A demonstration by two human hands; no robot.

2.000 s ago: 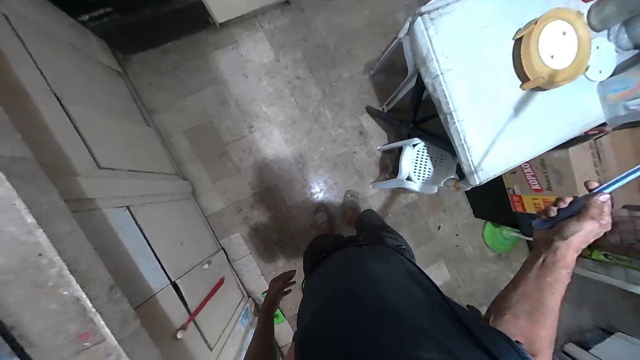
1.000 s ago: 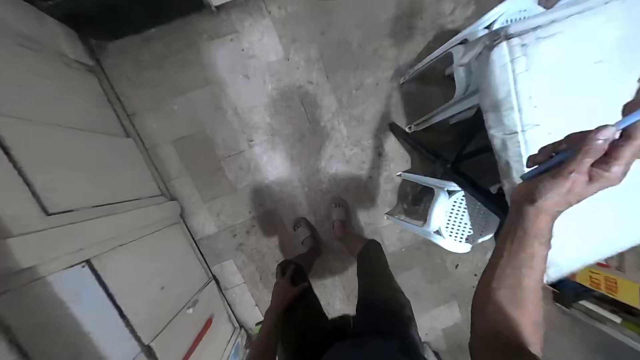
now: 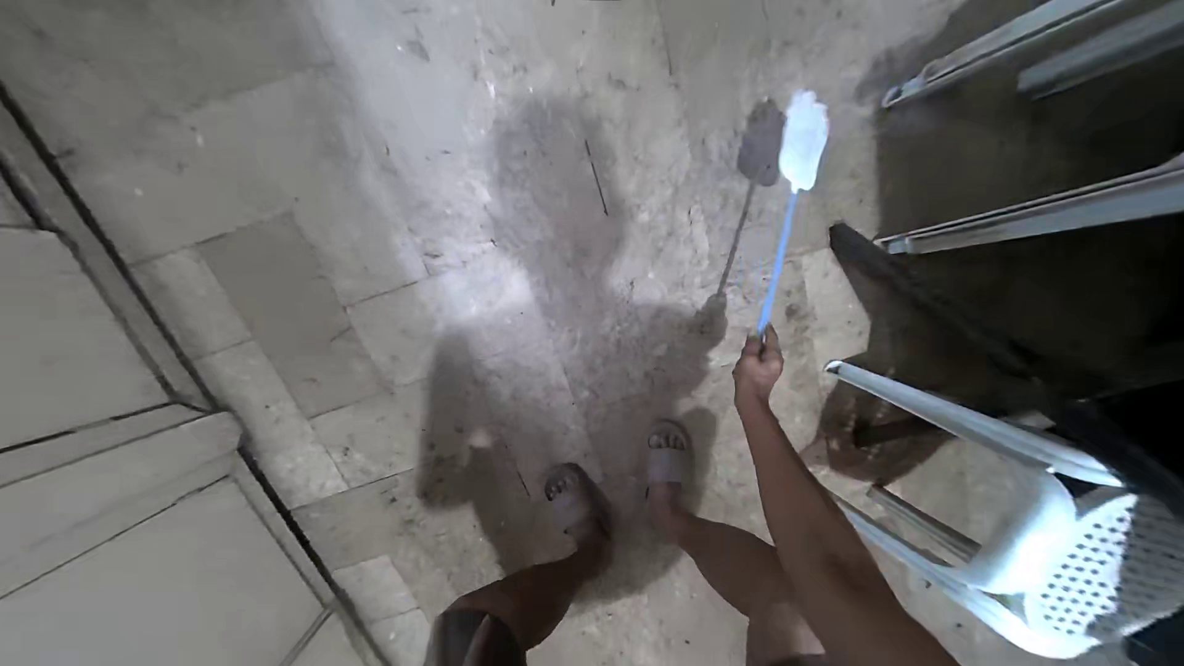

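Note:
My right hand grips the lower end of a long blue handle, right of the middle of the view. At the handle's far end is a white, fluffy-edged head, which looks like that of a duster. It is held out over the tiled floor, and its shadow falls just to its left. My right forearm comes up from the bottom right. My left hand is out of view. My feet, in open-toed slippers, stand on the tiles below the middle.
White plastic chairs stand on the right, one with a perforated seat, their legs reaching toward my arm. A dark leg slants between them. Pale cabinet doors line the left side.
My right hand has moved from over the white table to above the floor, still holding the blue handle. My left hand has gone out of view. The view has shifted, and the tabletop no longer shows.

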